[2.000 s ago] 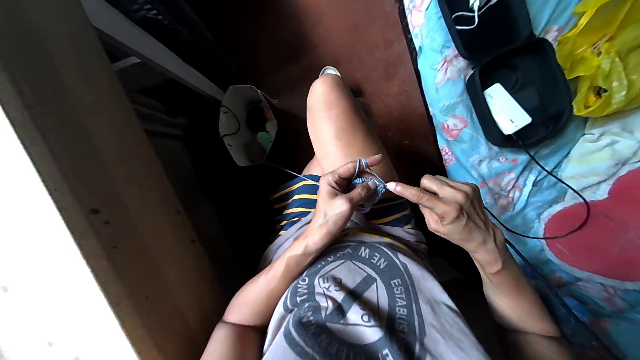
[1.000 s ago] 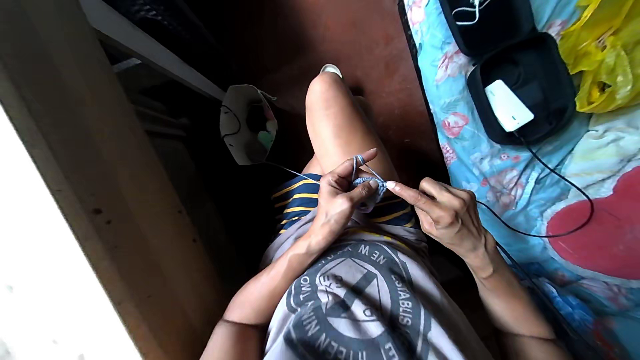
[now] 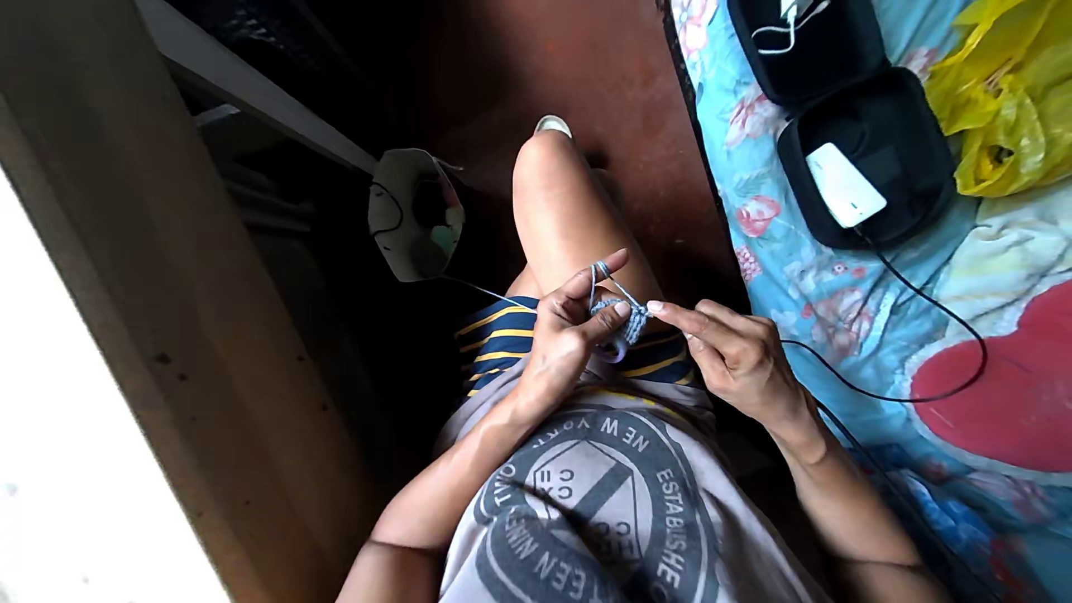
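My left hand (image 3: 573,322) pinches a small piece of light-blue crochet work (image 3: 634,325) between thumb and fingers, above my lap. Blue yarn (image 3: 600,270) loops around its raised index finger. My right hand (image 3: 741,352) is at the right edge of the piece, its index fingertip touching or nearly touching the stitches; the tool it seems to grip is mostly hidden by the fingers. A pale lilac ring (image 3: 615,348) shows under the work. A strand of yarn (image 3: 487,292) runs from my left hand to an open pale bag or container (image 3: 402,243) at the left.
On the right, a flowered bedsheet (image 3: 758,289) bears an open black case (image 3: 909,167) with a white power bank (image 3: 846,186), a black cable (image 3: 930,297), a yellow plastic bag (image 3: 1013,109) and a red heart-patterned cloth (image 3: 1005,377). A wooden post (image 3: 167,335) stands at the left.
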